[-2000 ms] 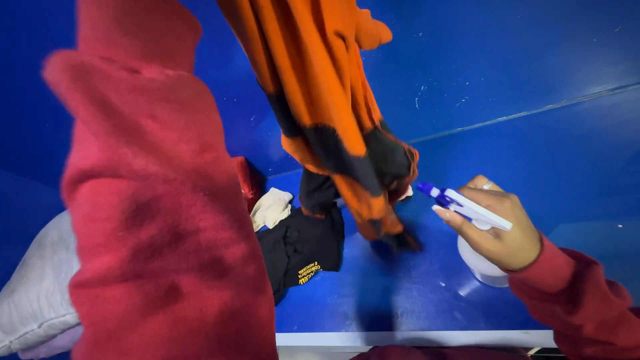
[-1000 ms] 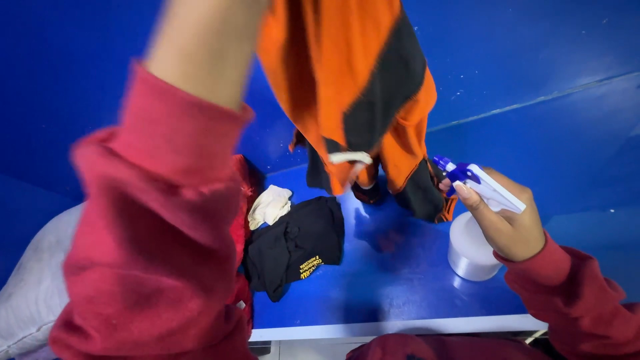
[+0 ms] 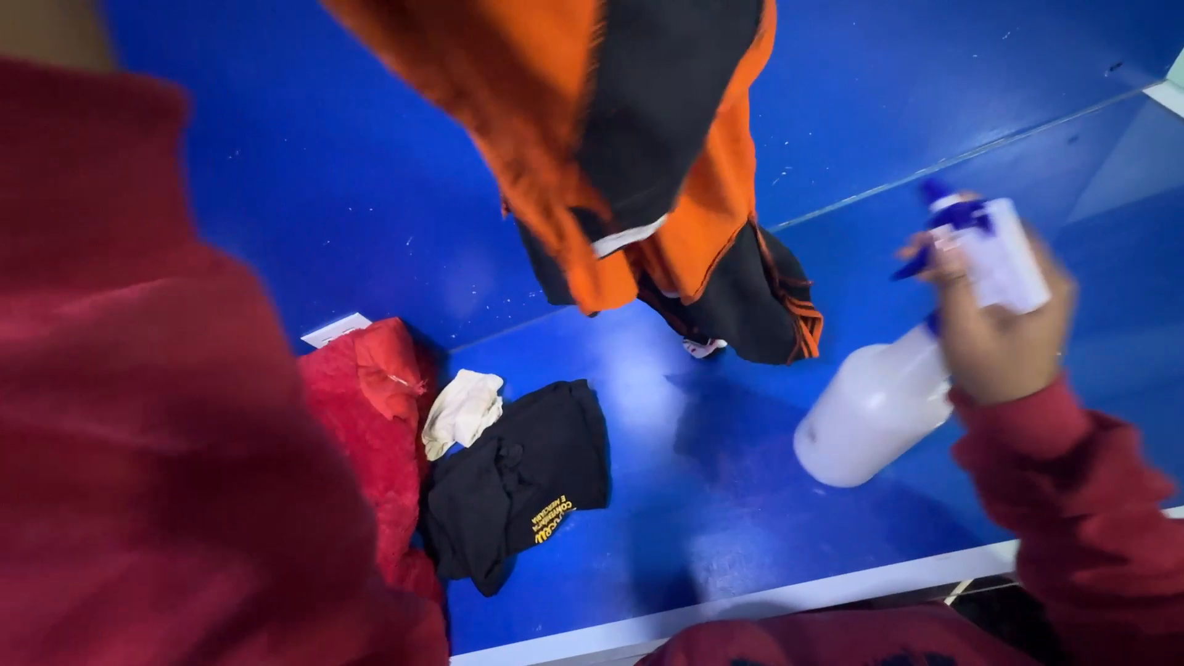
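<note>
My right hand [image 3: 1004, 319] grips a white spray bottle [image 3: 865, 416] by its white and blue trigger head, at the right of the head view. The bottle is tilted, with its nozzle toward the upper left. To its left an orange and black garment [image 3: 731, 157] hangs down from the top edge, above the blue surface. My left arm, in a red sleeve, reaches up along the left side; my left hand is beyond the top of the view, so its hold cannot be seen.
On the blue surface [image 3: 740, 555] lie a folded black garment [image 3: 518, 481] with yellow lettering, a crumpled cream cloth [image 3: 462, 410] and a red fabric item [image 3: 370, 416]. A small white card-like piece [image 3: 335, 330] is behind the red fabric. A pale edge [image 3: 740, 601] runs along the front.
The orange and black garment hangs more spread out than two seconds ago. The spray bottle, more upright a second ago, now shows its body slanting to the lower left. My left hand stays out of view.
</note>
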